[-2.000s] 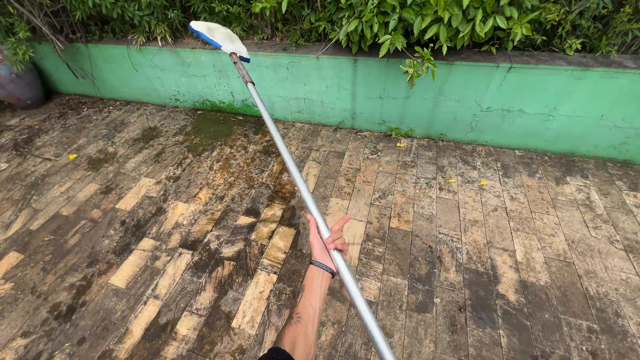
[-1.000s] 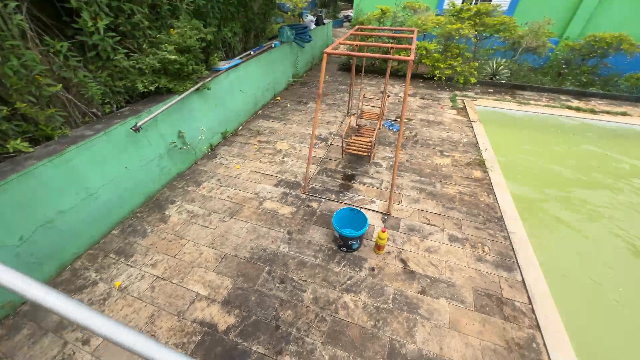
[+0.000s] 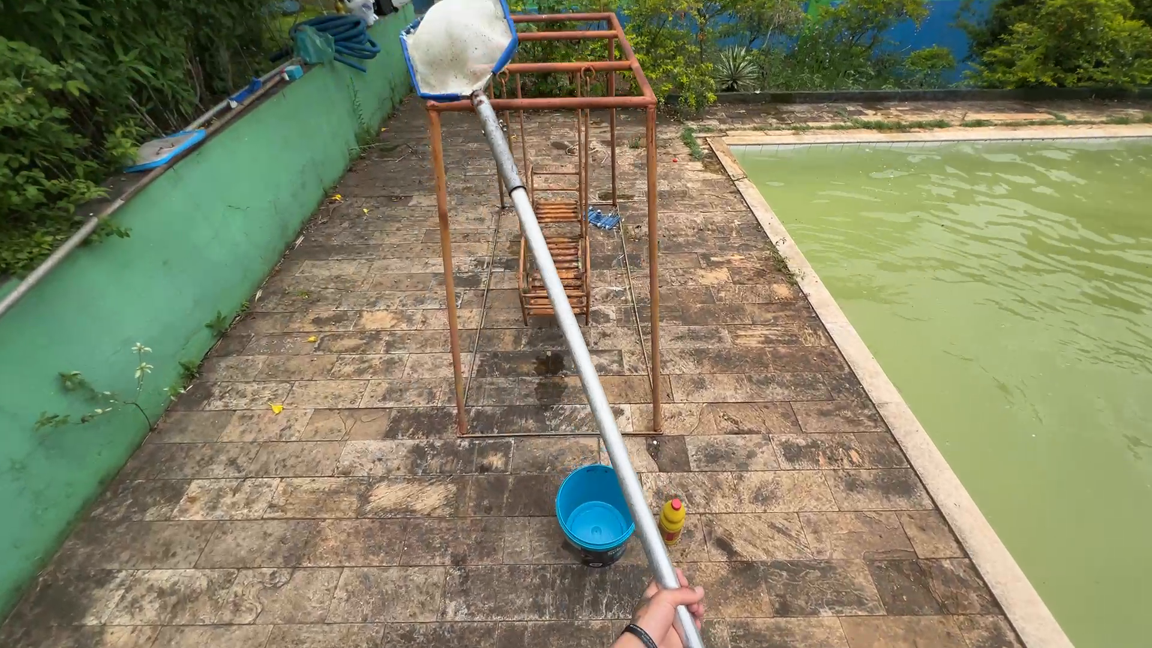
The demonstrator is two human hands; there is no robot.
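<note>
My left hand (image 3: pixel 661 616), with a dark band at the wrist, is closed around a long silver metal pole (image 3: pixel 576 351) at the bottom edge. The pole slants up and left to a pool skimmer net (image 3: pixel 461 47) with a blue frame and whitish mesh, raised in front of the rusty swing frame. A blue bucket (image 3: pixel 594 517) stands on the paving just left of the pole near my hand. Right of the pole is a yellow bottle with a red cap (image 3: pixel 672 520). My right hand is out of view.
A pool of green water (image 3: pixel 972 297) with a pale stone edge (image 3: pixel 864 360) lies right. A rusty metal swing frame (image 3: pixel 654 270) stands ahead. On the left, a green wall (image 3: pixel 207 243) bears another pole (image 3: pixel 63 247), a blue-edged flat net (image 3: pixel 166 150) and a coiled blue hose (image 3: pixel 346 40).
The view has swung from the green wall to the swing frame and pool, then moved closer to them. The held pole and its net have come back into view over the swing frame.
</note>
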